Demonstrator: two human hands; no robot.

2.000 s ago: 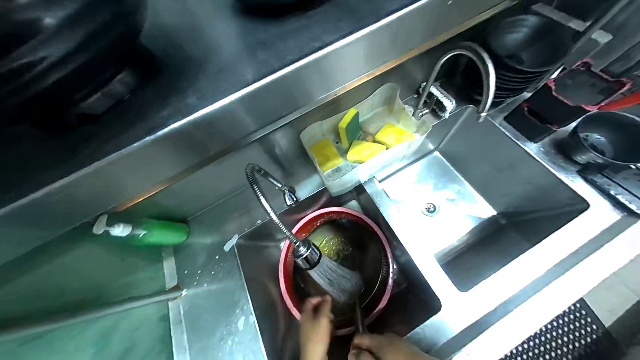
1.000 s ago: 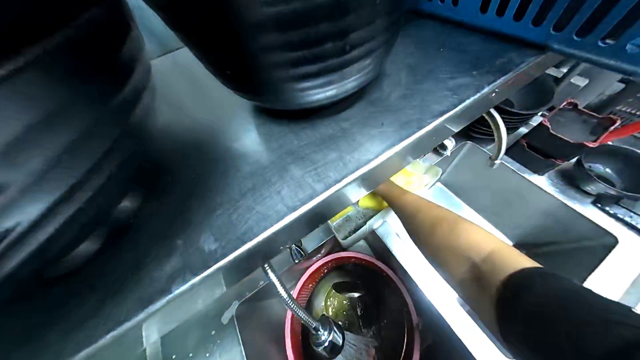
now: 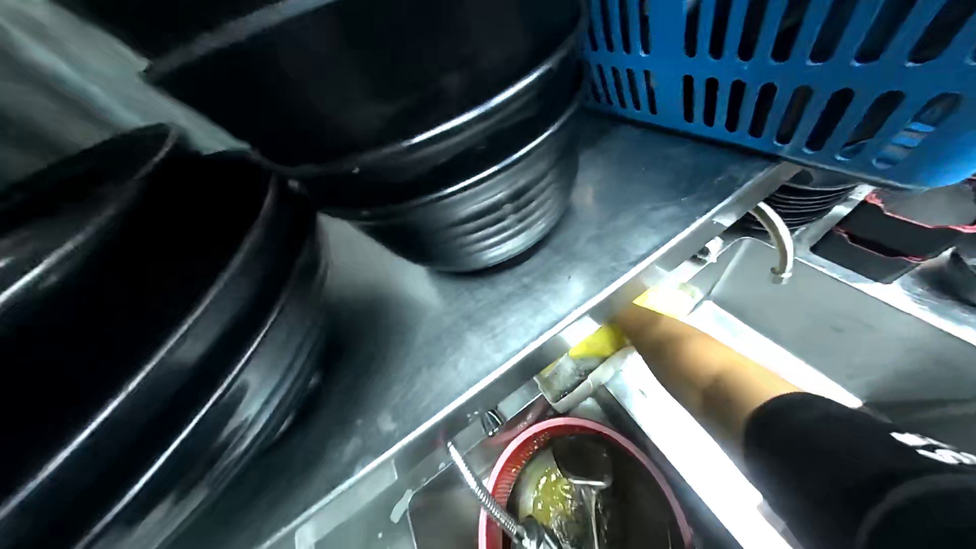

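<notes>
My right forearm, in a black sleeve, reaches under the steel shelf's edge to the white plastic tray point(image 3: 591, 389) of yellow sponges point(image 3: 598, 345). My right hand point(image 3: 633, 316) is mostly hidden there, beside the sponges; its fingers cannot be seen. Below it, a red-rimmed round basin point(image 3: 564, 427) of dark water sits in the left sink bowl. A sprayer tap point(image 3: 534, 531) hangs over its near side, and a dark utensil point(image 3: 581, 460) lies partly in the water. My left hand is out of view.
Stacked black bowls point(image 3: 488, 206) stand on the steel shelf point(image 3: 488, 320), with more stacks point(image 3: 252, 366) at the left. A blue slotted basket point(image 3: 762, 84) sits at the upper right. Beyond the divider lie the right sink bowl point(image 3: 869, 328) and a curved tap point(image 3: 778, 236).
Both hands were at the basin two seconds ago; since then my right arm has reached out to the sponge tray and my left hand has left view. The view has shifted toward the shelf.
</notes>
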